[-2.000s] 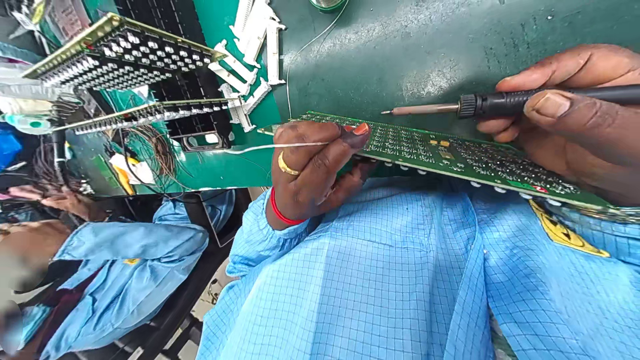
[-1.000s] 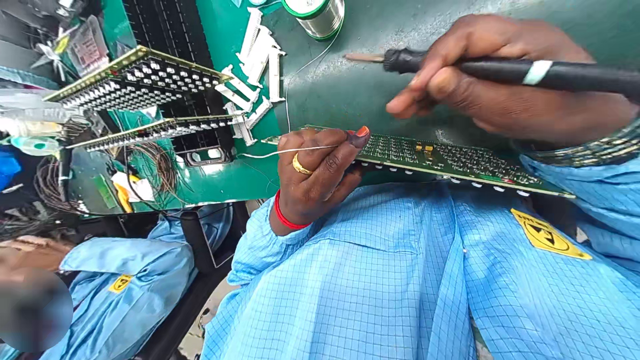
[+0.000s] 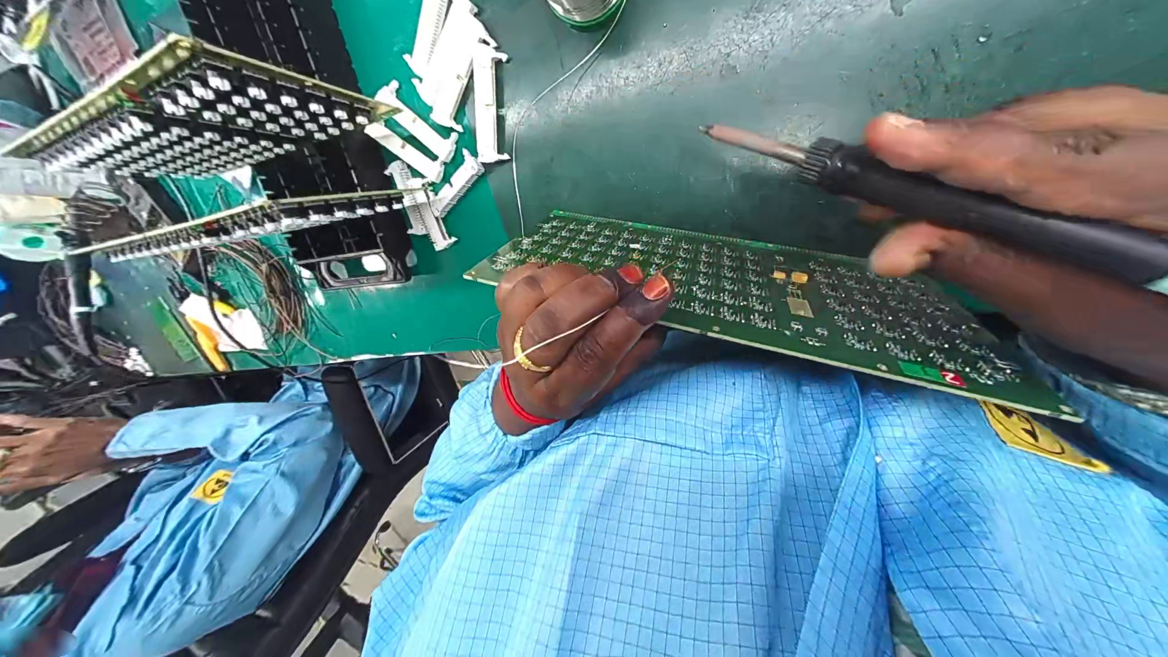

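A green circuit board (image 3: 730, 283) with rows of solder joints lies slanted at the bench's near edge. Against its near left part rests my left hand (image 3: 584, 338), thumb and forefinger pinching a thin pale wire (image 3: 566, 334) that trails left over the ring finger. My right hand (image 3: 1022, 173) holds a soldering iron (image 3: 949, 196) by its black handle, above the right half of the board. The iron's tip points left over the bench, apart from the board. At the top, a solder spool (image 3: 586, 9) is cut off by the frame, and a thin strand runs down from it.
White plastic connectors (image 3: 452, 82) lie in a pile on the green bench mat (image 3: 438, 315). Two more populated boards stand over a black rack (image 3: 283, 55) at the left. Bundled wires (image 3: 265, 292) lie below them. A co-worker's hand (image 3: 55, 452) and blue sleeve show at the lower left.
Over these frames my right hand has lifted the soldering iron away from the board, and its tip now points left above the bench. My left hand keeps its pinch on the wire at the board.
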